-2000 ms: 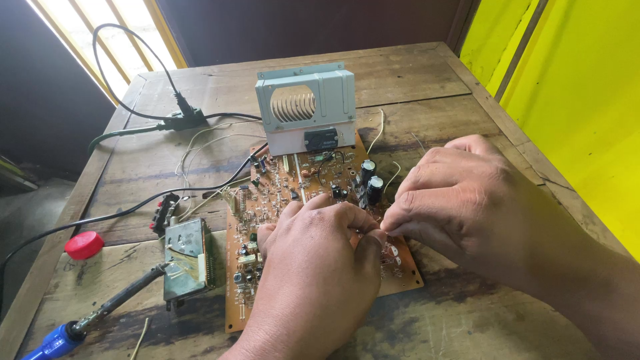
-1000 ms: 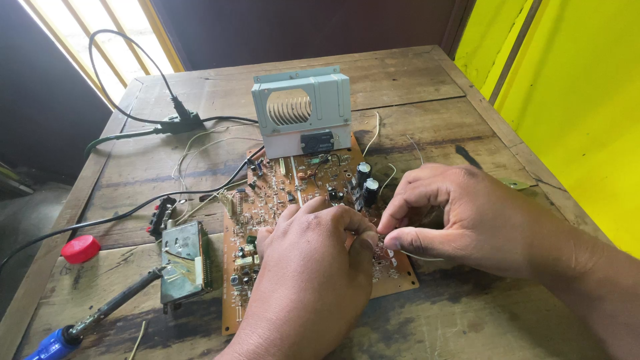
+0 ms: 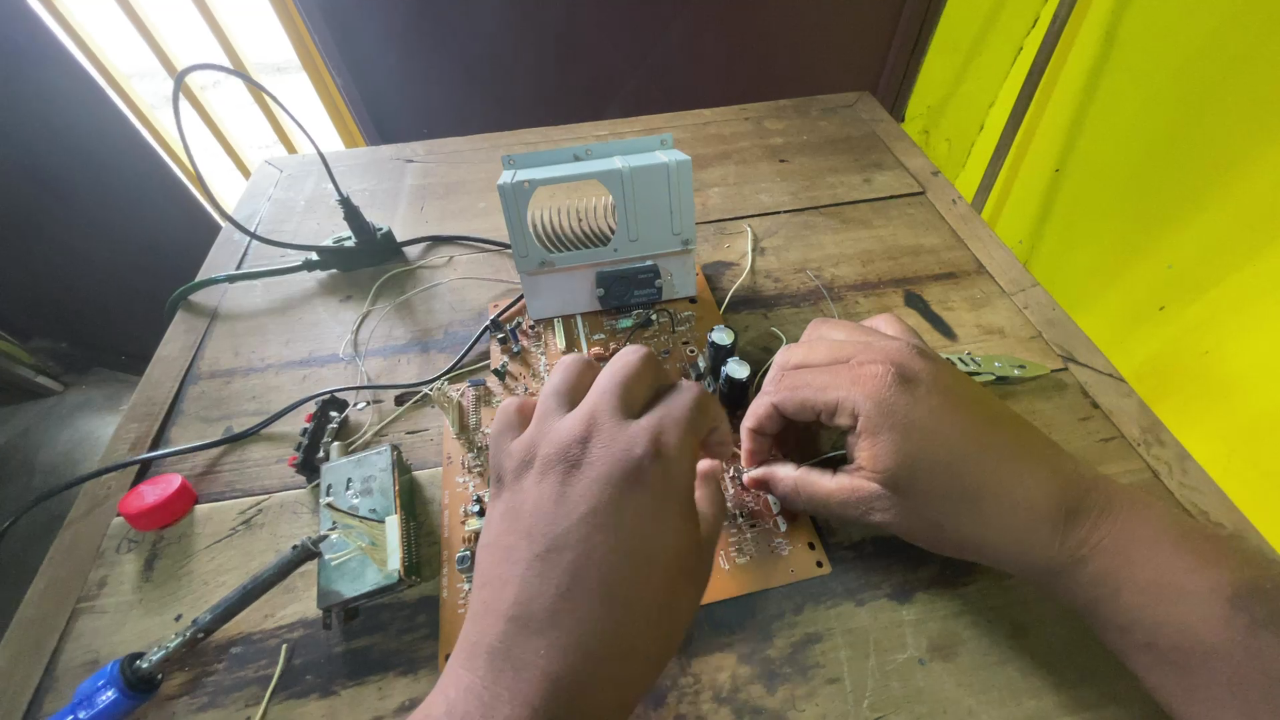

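An orange-brown circuit board [image 3: 765, 560] lies on the wooden table, crowded with small parts. At its back stands a pale metal heat sink [image 3: 655, 205] with a black chip [image 3: 630, 287] fixed to it. My left hand [image 3: 600, 470] rests over the middle of the board; its fingertips are mostly hidden. Pinched between the thumb and index finger of my right hand [image 3: 860, 430] is the end of a thin wire [image 3: 825, 458], close above the board's right part. Two black capacitors [image 3: 735, 380] rise just behind the fingers.
On the left lie a soldering iron [image 3: 225, 605] with its tip on a metal tuner box [image 3: 365, 560], a red cap [image 3: 157, 502], a small switch block [image 3: 320, 432] and a black cable [image 3: 250, 432]. A power connector [image 3: 355, 248] sits behind. A green-handled tool [image 3: 1000, 367] lies right.
My right hand has lowered and its curled fingers have shifted over the board's right side. My left hand stays over the board. The green-handled tool shows more now.
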